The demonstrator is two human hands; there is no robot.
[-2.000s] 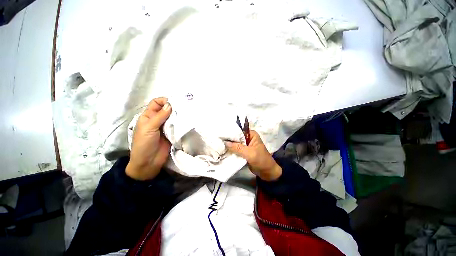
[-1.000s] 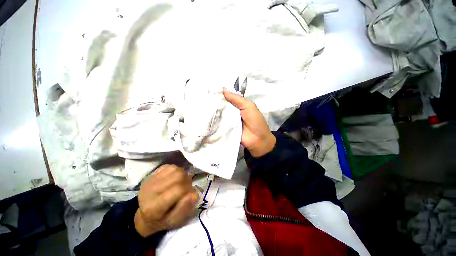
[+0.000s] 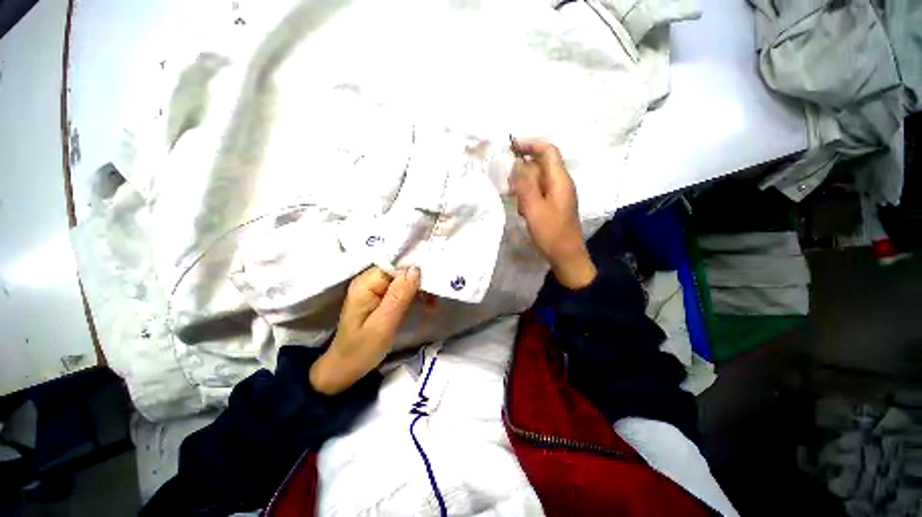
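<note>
A large off-white garment (image 3: 334, 111) lies spread over the white table and hangs over its near edge. My left hand (image 3: 369, 318) pinches the edge of a pointed, stitched piece (image 3: 455, 247), possibly a collar, between thumb and fingers. Two dark round buttons show on the cloth near that hand. My right hand (image 3: 549, 207) is at the right side of this piece, fingers curled, with the dark tip of the thread snips (image 3: 517, 147) showing at its fingertips. The rest of the snips is hidden in the hand.
The white table (image 3: 733, 131) has a diagonal edge on the right. A pale grey-green garment pile (image 3: 834, 76) hangs over its far right corner. A blue crate (image 3: 662, 247) and a green-edged one (image 3: 753, 333) with pale cloth stand below. More cloth lies at the lower right.
My left hand has come up from my lap and taken hold of the cloth edge. My right hand has moved right and slightly up. The pointed piece is turned, showing its buttons.
</note>
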